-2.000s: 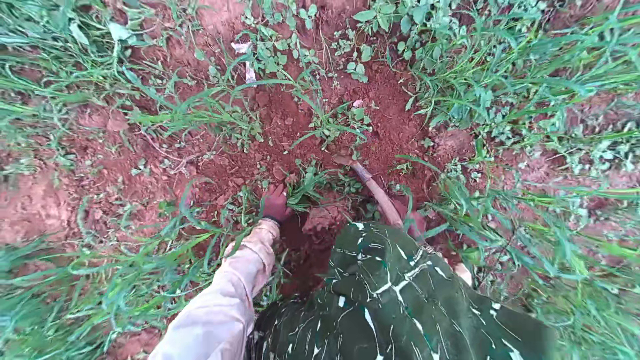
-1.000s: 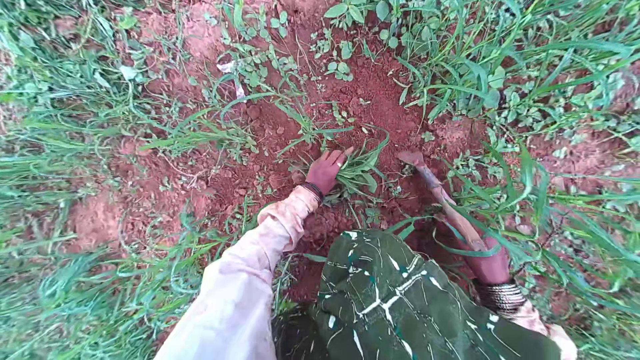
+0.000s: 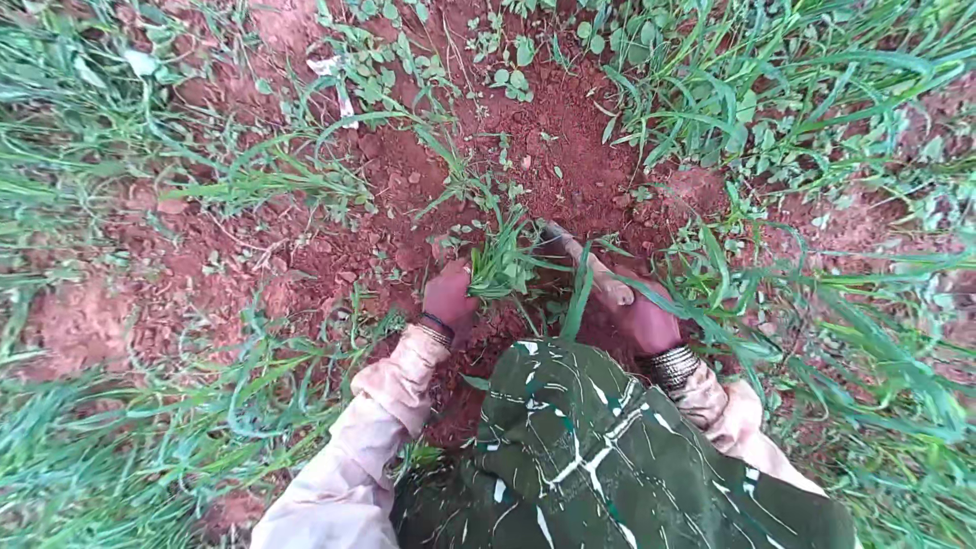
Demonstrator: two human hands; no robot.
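Observation:
My left hand (image 3: 450,296) is closed around a tuft of green grass (image 3: 502,263) low over the reddish soil, with a dark band at the wrist. On the other side of the tuft, my right hand (image 3: 646,316), with several bangles at the wrist, grips a wooden-handled hand tool (image 3: 598,273). The tool slants up and left, and its far end lies at the tuft's right side. Leaves partly cover that end, so its exact kind cannot be told. Long grass blades cross in front of my right hand.
Tall grass (image 3: 732,84) grows at the upper right, and more grass (image 3: 99,450) at the lower left. Small broad-leaved plants (image 3: 515,80) stand in the red soil (image 3: 564,164) ahead. A whitish scrap (image 3: 345,99) lies at the upper left. Dark green patterned cloth (image 3: 595,450) covers my lap.
My left hand, fingers spread over the leaves one second ago, has closed on the grass tuft. My right hand has brought the tool leftward to the tuft.

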